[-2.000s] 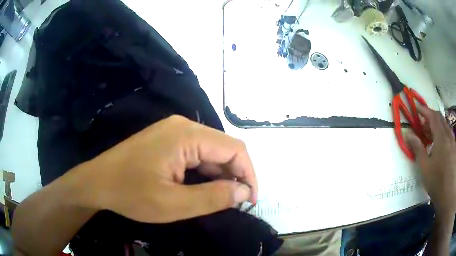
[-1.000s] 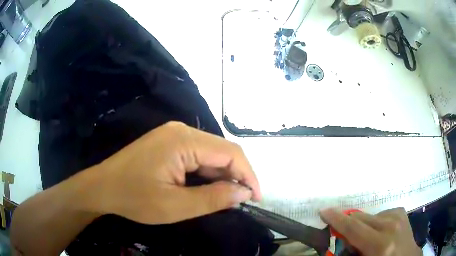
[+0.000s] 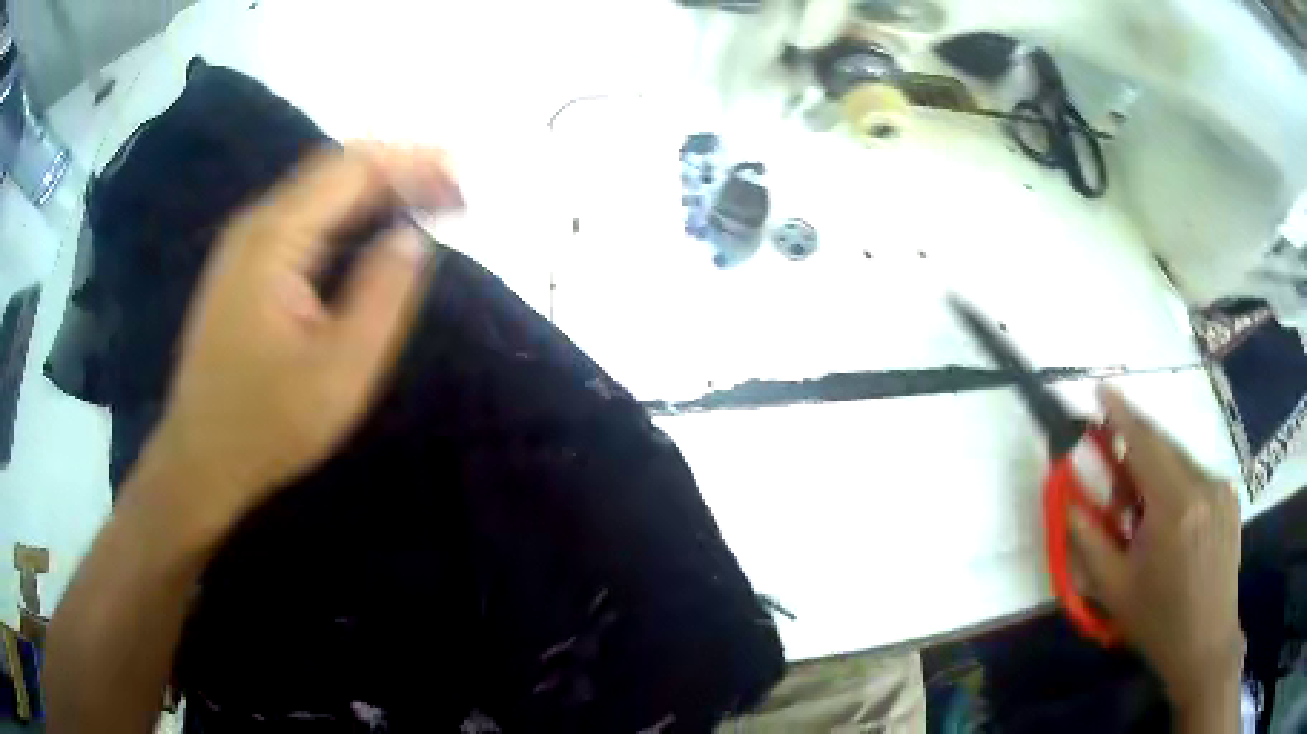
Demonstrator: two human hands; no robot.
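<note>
The dark garment piece (image 3: 473, 531) lies over the left of the white table and hangs over its front edge. My left hand (image 3: 308, 308) is above its upper part, slightly blurred, with thumb and fingers pinched at the cloth's edge; a thin dark bit shows between the fingertips. My right hand (image 3: 1168, 552) holds the red-handled fabric shears (image 3: 1097, 531) at the right of the table, blades closed and pointing up and left, away from the cloth.
The needle area (image 3: 738, 208) and a round holed disc (image 3: 796, 238) are beyond the cloth. Black scissors (image 3: 1061, 129) and a cream cylinder (image 3: 872, 112) lie at the upper right. A dark patterned-edge item (image 3: 1269, 380) is at the right end. A clear cup (image 3: 32, 151) stands far left.
My left hand has moved up and left from the front edge to the upper cloth. My right hand has drawn the shears away to the right. The camera view has shifted.
</note>
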